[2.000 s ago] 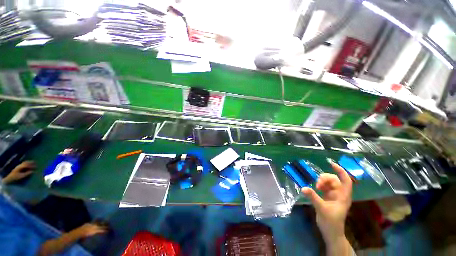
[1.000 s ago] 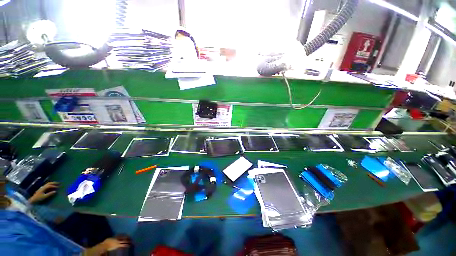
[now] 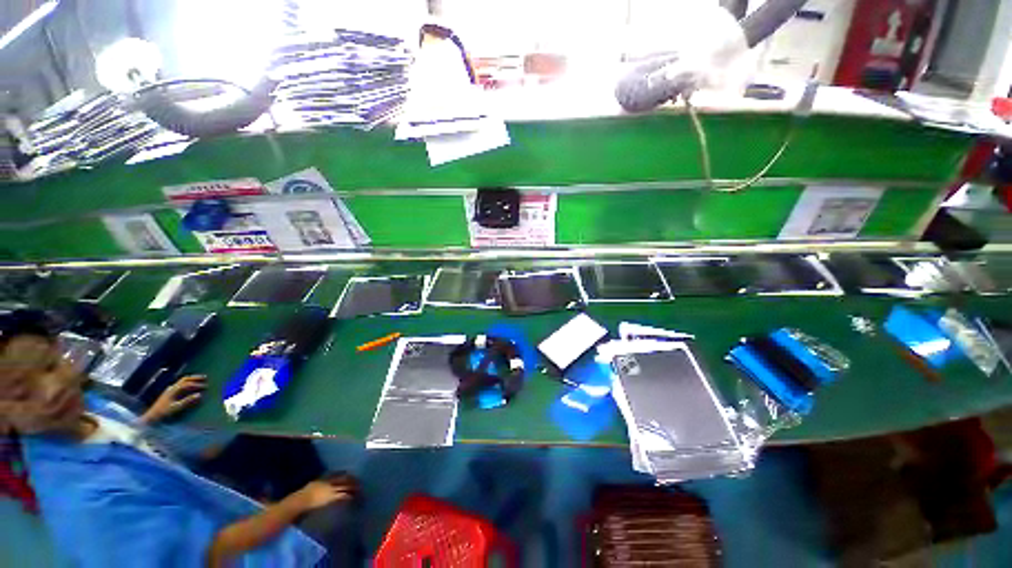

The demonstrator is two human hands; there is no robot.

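Neither of my hands is in the picture. Nearest in front lie grey panel sheets with white borders [image 3: 679, 402] at the bench's front edge, in clear plastic. Another bordered grey sheet [image 3: 416, 391] lies to their left. Between them are a black coil with blue bits [image 3: 488, 369], a small white card [image 3: 572, 341] and blue film [image 3: 585, 408]. Black-and-blue strips [image 3: 786, 369] lie right of the sheets. A row of dark flat panels [image 3: 539, 291] runs along the bench back.
A seated person in a blue smock [image 3: 122, 488] is at the left. A blue-and-white bundle [image 3: 257, 385] and an orange stick [image 3: 378, 342] lie on the green bench [image 3: 533, 428]. A red stool [image 3: 435, 539] and a brown stool [image 3: 653, 530] stand below its front edge.
The hand seen raised at the right two seconds ago is gone. The view has shifted left, so more of the seated person, now including the face, and both stools show.
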